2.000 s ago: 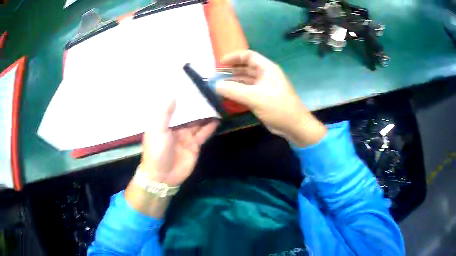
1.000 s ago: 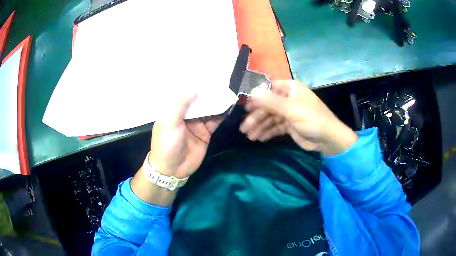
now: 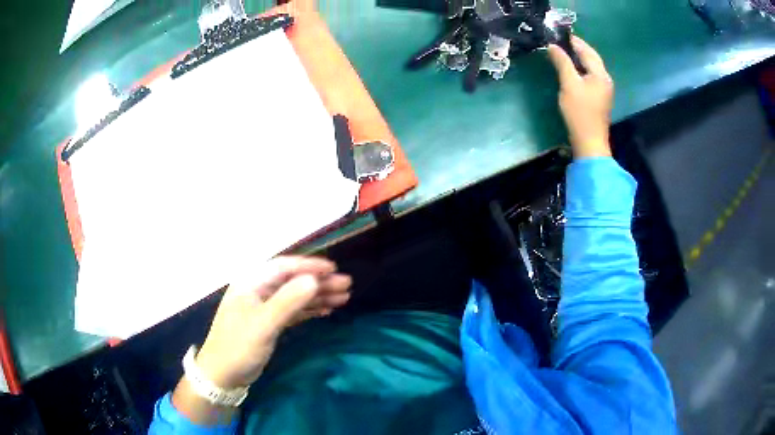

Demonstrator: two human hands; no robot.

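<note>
A white sheet [image 3: 204,178] lies on a red-orange board [image 3: 344,76], which shows along the right and left sides. Two long-jaw clips grip the far edge, one in the middle [image 3: 229,42] and one at the far left [image 3: 106,123]. Another clip [image 3: 361,160] grips the right edge near the front corner. My left hand [image 3: 280,297] is at the sheet's near edge, fingers partly curled, holding no clip. My right hand [image 3: 585,85] reaches to the clip pile [image 3: 501,34], its fingertips around a black clip [image 3: 571,47] at the pile's right end.
The boards lie on a green bench top [image 3: 476,127]. An open black bin of clips [image 3: 544,246] is below the bench edge, partly behind my right sleeve. Part of another white sheet [image 3: 89,17] shows at the far left. A red edge shows at the lower left.
The clip that was in my right hand now sits on the sheet's right edge. My right hand has moved away to the clip pile. My left hand has come off the near right corner.
</note>
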